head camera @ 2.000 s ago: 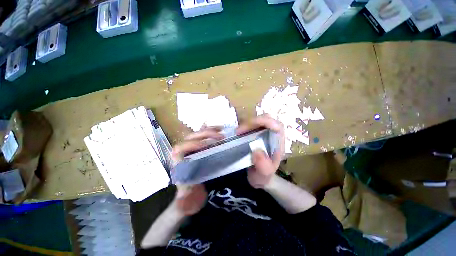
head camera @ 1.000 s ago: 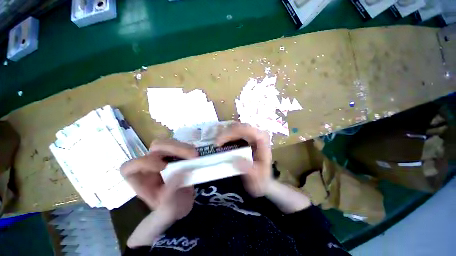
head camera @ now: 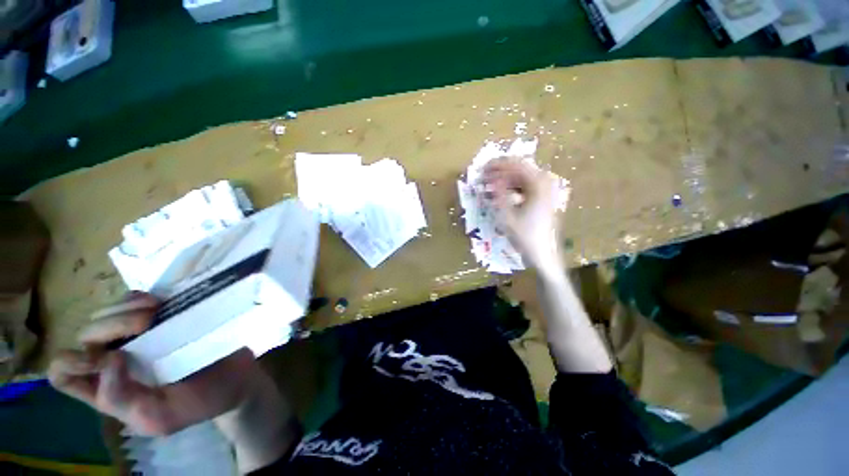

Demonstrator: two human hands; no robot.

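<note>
My left hand (head camera: 168, 386) holds a white retail carton (head camera: 237, 288) from below at the lower left. The carton is box-shaped, with a black band and a pale picture, and tilts over the flat carton stack (head camera: 181, 220), hiding much of it. My right hand (head camera: 517, 195) is blurred over the pile of small white cards (head camera: 498, 249). Its fingertips touch the pile; whether they pinch a card cannot be told. White instruction leaflets (head camera: 372, 209) lie in a loose pile between the hands.
A green conveyor belt (head camera: 391, 56) runs behind the brown cardboard-covered bench (head camera: 614, 139). Open cartons (head camera: 628, 17) stand at its upper right, white trays with devices (head camera: 81, 37) at its upper left. Brown scrap cardboard (head camera: 661, 372) lies below the bench at right; nested clear trays (head camera: 181, 451) are below left.
Both hands held the carton in front of my body. My left hand has moved left with it, now box-shaped and tilted. My right hand has let go and moved to the card pile.
</note>
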